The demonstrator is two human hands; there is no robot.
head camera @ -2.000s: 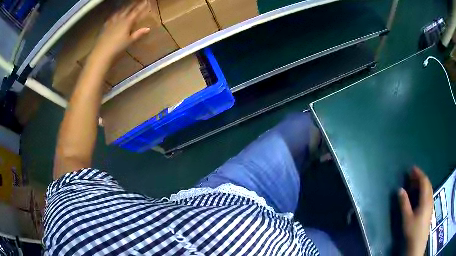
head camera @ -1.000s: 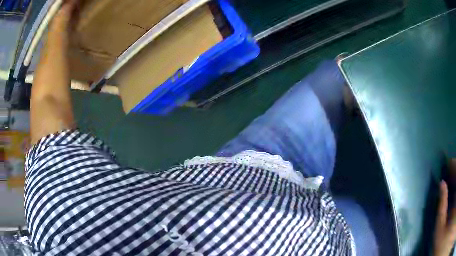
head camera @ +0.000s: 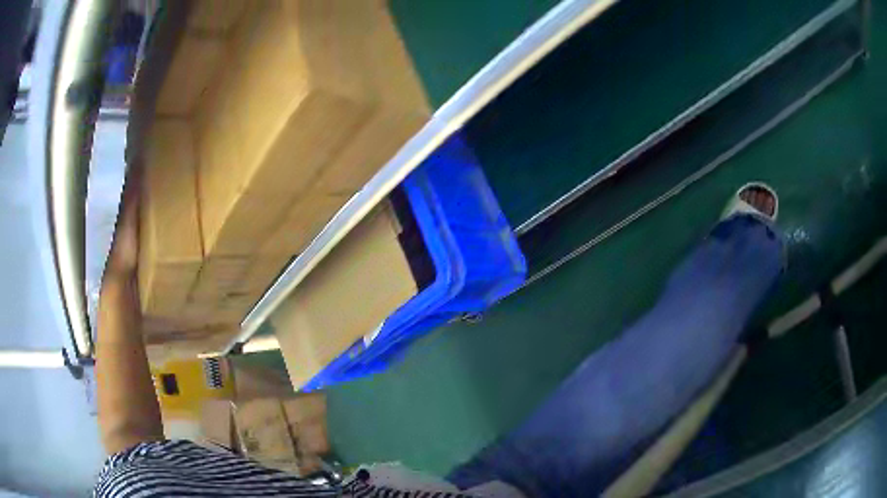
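Note:
Several tan cartons (head camera: 258, 126) stand on the rack at the upper left, some on top of others. My left forearm (head camera: 126, 379) reaches up along their left side. My left hand (head camera: 126, 233) is dim and mostly hidden at the cartons' outer side; its fingers do not show, so its grip cannot be told. My right hand is out of the picture.
The rack's curved rail (head camera: 389, 180) crosses in front of the cartons. A blue bin (head camera: 472, 233) holding a cardboard piece (head camera: 345, 292) sits low on the rack. A yellow box (head camera: 195, 384) and more cartons (head camera: 263, 428) are lower left. My leg (head camera: 632, 360) extends right.
The view has swung left, bringing the cartons closer and the floor boxes into view. The green table and my right hand have left the picture. My left arm now reaches along the cartons' left side.

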